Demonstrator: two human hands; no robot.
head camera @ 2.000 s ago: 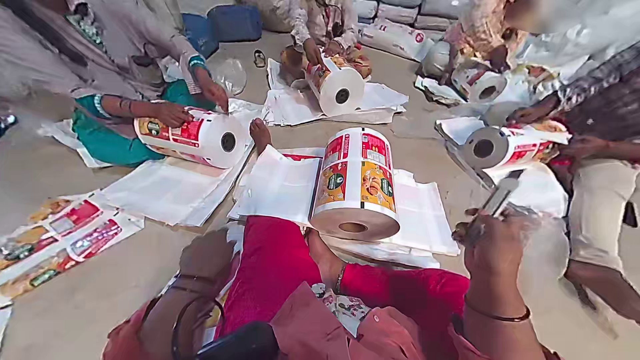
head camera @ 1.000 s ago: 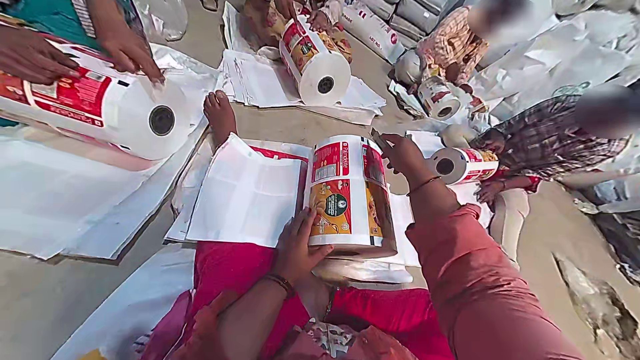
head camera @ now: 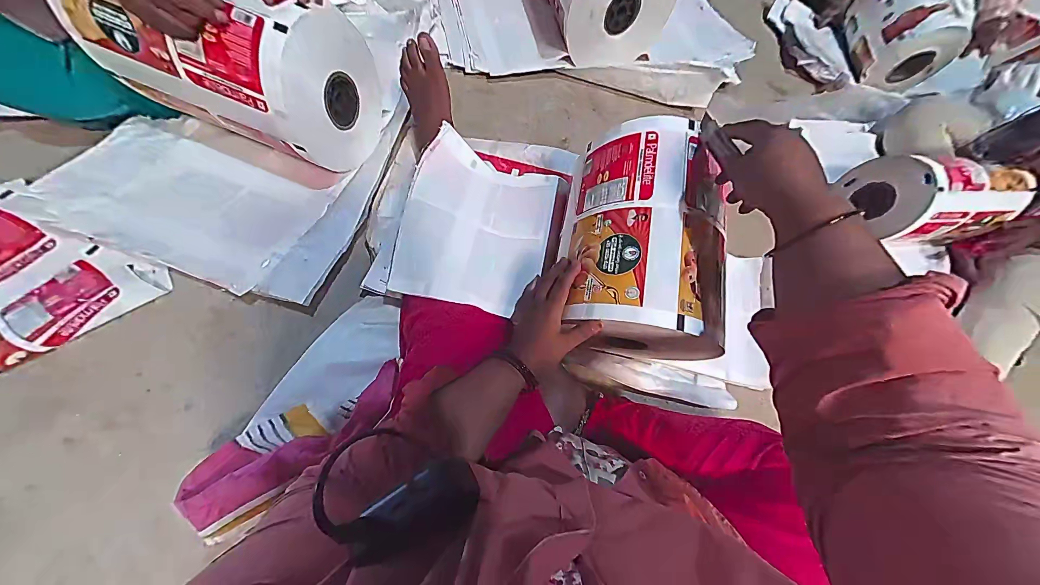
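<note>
A large roll of printed packaging film (head camera: 626, 236) lies on white sheets in front of my legs, its cardboard-core end turned toward me. My left hand (head camera: 548, 321) rests on the roll's near left side, fingers spread and thumb by the end edge. At the roll's far right edge, my right hand (head camera: 756, 166) is closed on a thin flat metallic blade (head camera: 718, 142), which touches or nearly touches the film; its handle is hidden in the fingers. A stack of white-backed film sheets (head camera: 479, 223) lies left of the roll, partly over my lap.
Other film rolls lie at the left (head camera: 333, 89), the top (head camera: 617, 20) and the right (head camera: 886, 195), with people's hands near some. White sheets (head camera: 195, 195) and a printed film piece (head camera: 65, 284) lie on the floor at left. A bare foot (head camera: 425, 89) is beyond my sheet stack.
Two seconds ago my right hand held the blade off to the right; it is now at the roll's far right edge. My left hand has come onto the roll. The view has shifted closer.
</note>
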